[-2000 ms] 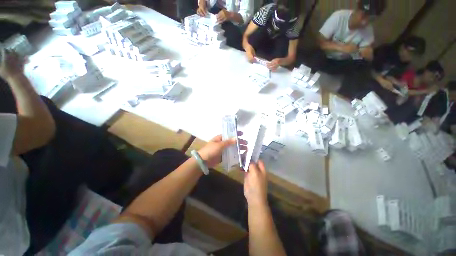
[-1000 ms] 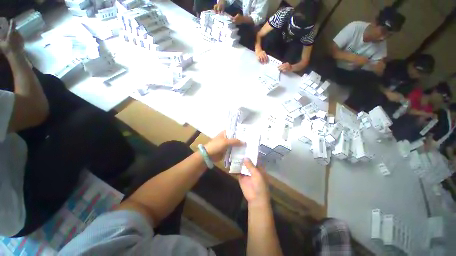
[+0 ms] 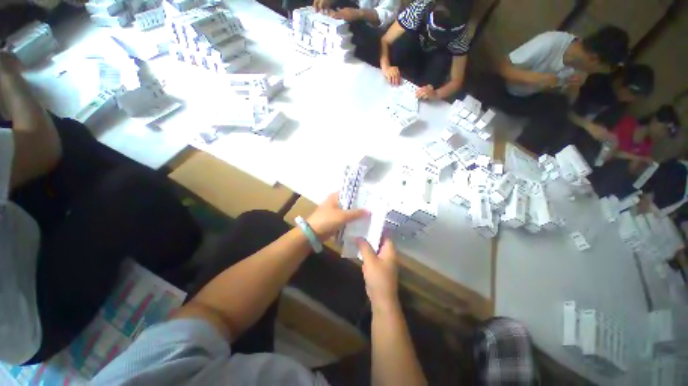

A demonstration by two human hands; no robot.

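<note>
My left hand (image 3: pixel 330 219) holds a stack of flat carton blanks (image 3: pixel 350 185) with dark-printed edges, thumb on top, above the near table edge. My right hand (image 3: pixel 379 264) grips the lower right part of a white carton (image 3: pixel 375 226) that lies against the stack, its thumb on the near end. The carton looks narrow; how far it is folded is too blurred to tell. The fingers under the stack are hidden.
The white table (image 3: pixel 324 128) bears a loose heap of small boxes (image 3: pixel 483 188), stacked blanks (image 3: pixel 207 38) and a row of cartons (image 3: pixel 596 332). Several people sit around it. Brown cardboard (image 3: pixel 219 187) lines the near edge. A neighbour's arm (image 3: pixel 26 102) is at left.
Two seconds ago a carton stood apart from the stack in my right hand. It came against the stack, then turned narrower, and my right hand shifted slightly up.
</note>
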